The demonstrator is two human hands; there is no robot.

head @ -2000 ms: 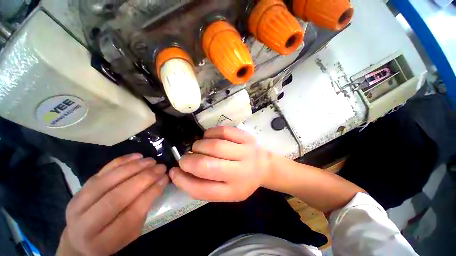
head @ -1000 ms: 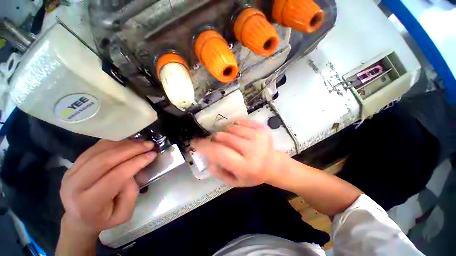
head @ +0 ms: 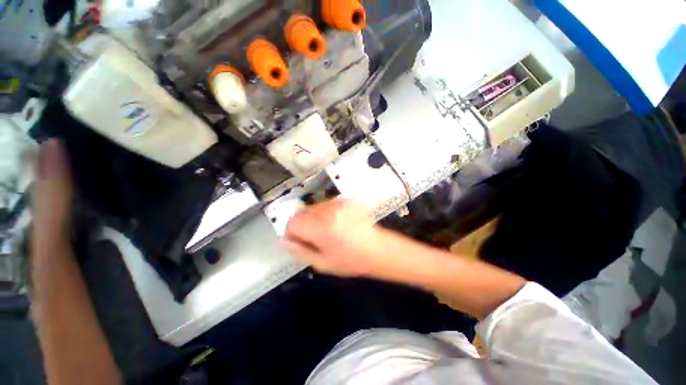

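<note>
The off-white overlock machine head (head: pixel 135 105) stands at the upper left. The presser foot (head: pixel 228 180) and the bare cloth plate (head: pixel 222 214) show below it. Dark fabric (head: pixel 154 192) lies left of and behind the foot and hangs over the bed's left part. My right hand (head: pixel 327 237) is over the front of the machine bed, fingers bent downward; whether it holds anything cannot be told. My left hand (head: pixel 51 169) is blurred at the far left beside the dark fabric, and its grip is unclear.
Orange tension knobs (head: pixel 267 63) and one cream knob (head: pixel 228 89) sit above the bed. A cream accessory tray (head: pixel 526 113) with a pink item is at the bed's right end. A black fabric heap (head: pixel 572 203) lies at the right. A blue-edged table (head: pixel 602 53) is at upper right.
My left hand has moved from the presser foot to the far left. My right hand has moved slightly down and left. The view has shifted, and dark fabric now shows left of the cloth plate.
</note>
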